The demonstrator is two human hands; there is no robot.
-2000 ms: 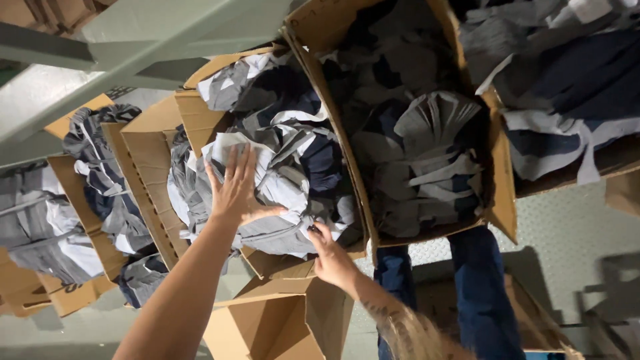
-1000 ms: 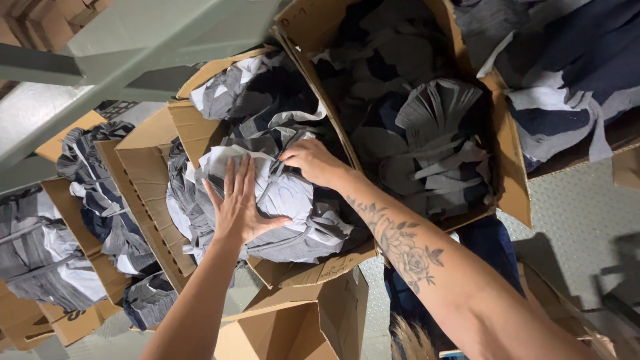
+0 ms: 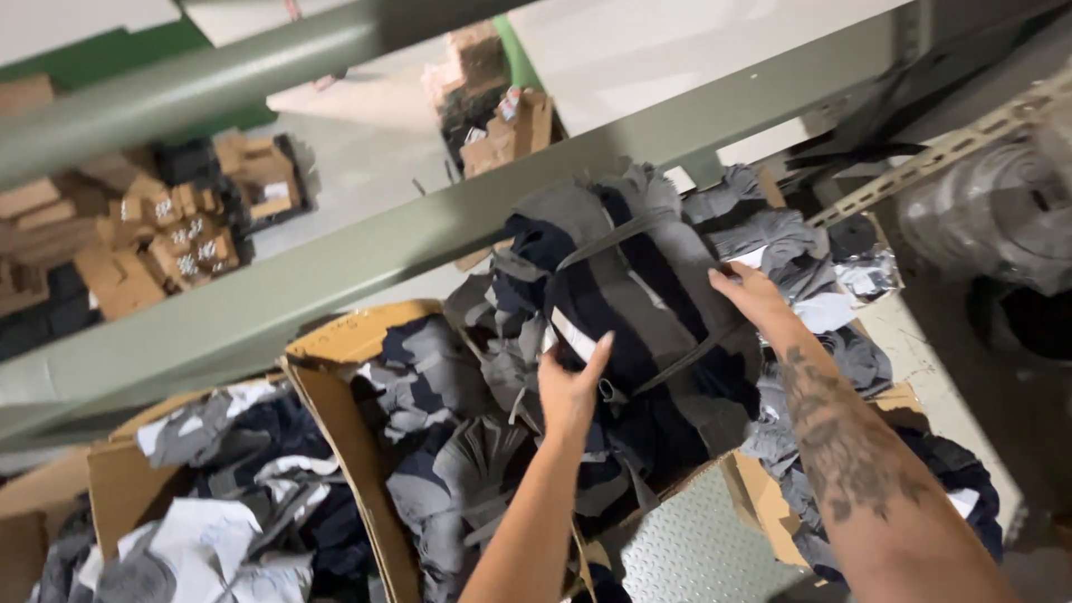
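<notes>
A thick stack of grey and navy fabric pieces (image 3: 662,293), tied with grey fabric strips, lies on top of other cut fabric at the centre. At its left side is my left hand (image 3: 574,377), thumb and fingers around a white paper tag (image 3: 574,335) on the bundle. My right hand (image 3: 749,293) is at the bundle's upper right edge, thumb and fingertips against it; whether they grip it is unclear. Left of the bundle, a cardboard box (image 3: 339,444) holds grey and navy fabric pieces. White papers with writing (image 3: 201,536) lie on fabric in the box at lower left.
A green metal beam (image 3: 352,268) runs diagonally behind the boxes. More fabric piles (image 3: 779,243) stand at the right, beside a perforated metal rail (image 3: 938,151) and a plastic-wrapped roll (image 3: 988,209). Treadplate floor (image 3: 687,536) shows below. Cardboard boxes (image 3: 184,226) sit beyond the beam.
Both hands have left the white papers in the left box and are now at the tied fabric bundle farther right. The view has swung right and up.
</notes>
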